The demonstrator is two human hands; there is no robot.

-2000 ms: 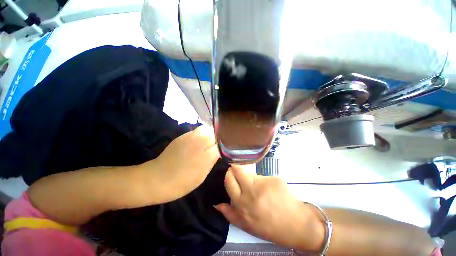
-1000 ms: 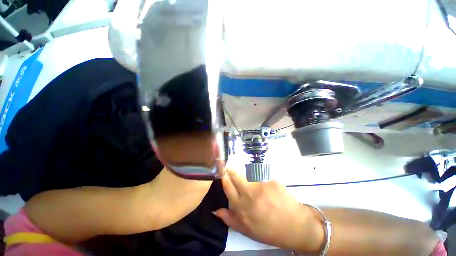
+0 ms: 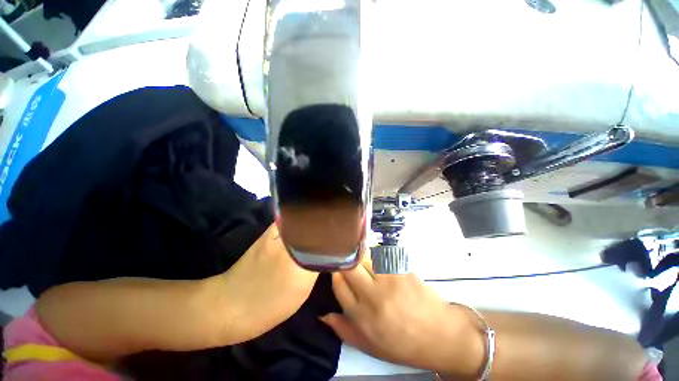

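Observation:
A heap of black garment cloth (image 3: 112, 193) lies left of the machine head and runs under my left forearm to the table's front edge. My left hand (image 3: 287, 275) rests on the cloth; its fingers are hidden behind the shiny chrome loop (image 3: 320, 149), so its grip cannot be told. My right hand (image 3: 383, 309) is at the cloth's right edge, thumb and fingers close to it, fingertips partly behind the loop's lower end; whether it pinches the cloth is unclear. The needle and presser foot are hidden.
The white machine head (image 3: 491, 67) spans the top. A grey tension dial (image 3: 488, 212), a ribbed small knob (image 3: 389, 259) and a chrome lever (image 3: 573, 154) stick out above my right hand. Dark straps (image 3: 657, 301) hang at the right edge.
The view has shifted, so the chrome loop moved left and then partly back right. Both hands stay near the same spot on the cloth, with my left hand slightly lower than at first.

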